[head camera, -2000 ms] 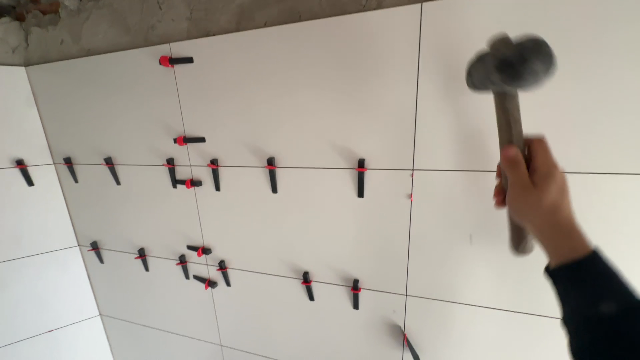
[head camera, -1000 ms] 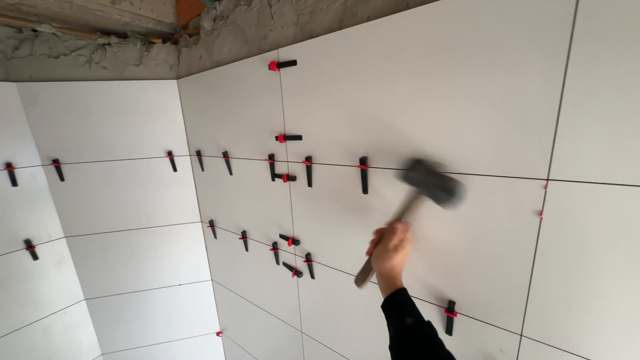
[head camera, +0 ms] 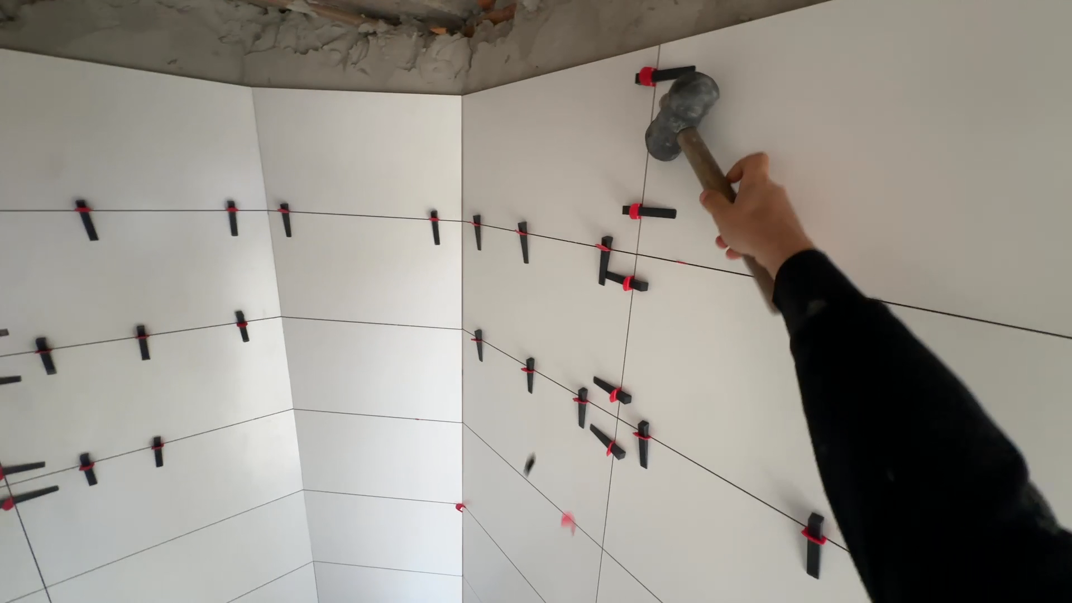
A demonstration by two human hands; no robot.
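My right hand (head camera: pixel 758 209), its arm in a black sleeve, is closed around the wooden handle of a rubber mallet (head camera: pixel 685 113). The dark, two-faced mallet head is over the upright joint of white wall tiles, just below the topmost black wedge with a red clip (head camera: pixel 646 76). Under the head, another wedge and clip (head camera: pixel 649 212) cross the same joint. A loose dark piece (head camera: pixel 529 465) and a blurred red piece (head camera: pixel 568 523) show lower down, seemingly in mid-air. My left hand is out of view.
More black levelling wedges in red clips line the joints on the right wall, the narrow middle wall (head camera: pixel 368 260) and the left wall (head camera: pixel 134 276). Rough grey mortar (head camera: pixel 402 63) runs above the tiles. A lone wedge (head camera: pixel 814 544) stands near my sleeve.
The mallet in my right hand has moved up to the upright joint. Two wedges on the level joint, right of that upright joint in the earlier frame, are gone. The view has swung left.
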